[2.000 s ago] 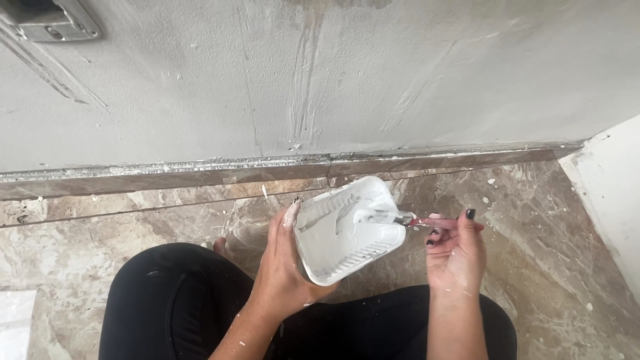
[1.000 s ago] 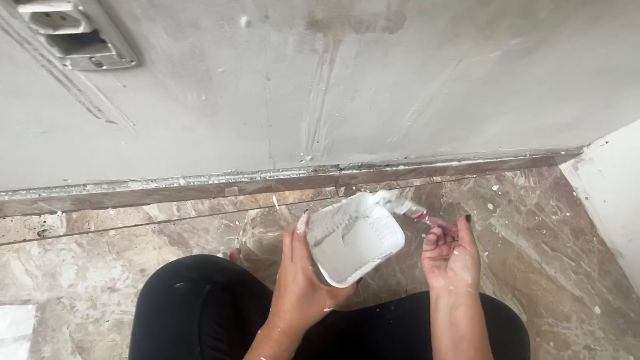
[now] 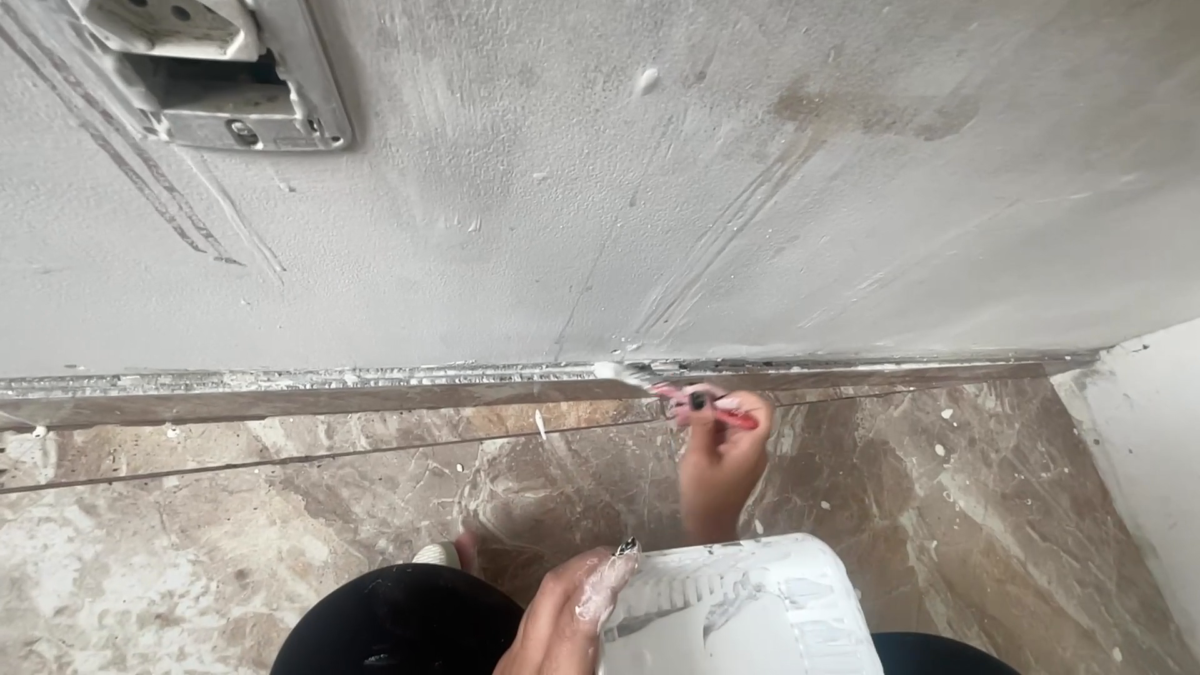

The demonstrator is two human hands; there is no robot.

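My left hand (image 3: 570,614), smeared with white paint, grips the left side of a white plastic paint tray (image 3: 741,609) low in the view, between my knees. White paint coats the tray's ribbed inside. Beyond the tray, my right hand (image 3: 724,450) holds a small paintbrush (image 3: 708,405) by its red handle. The white-loaded bristles meet the top edge of the brown marbled baseboard (image 3: 469,394), where it joins the grey-white wall (image 3: 487,234). The tray hides part of my right forearm.
A paint-smeared electrical outlet (image 3: 225,84) sits at the wall's upper left. White drips spot the brown marbled floor (image 3: 281,525). A white surface (image 3: 1148,450) stands at the right. My dark-clothed knee (image 3: 394,619) and part of a light shoe (image 3: 438,555) are near the bottom.
My right hand has moved the brush from the tray to the top of the baseboard. The tray, in my left hand, now sits lower in the view. The view has shifted toward the wall.
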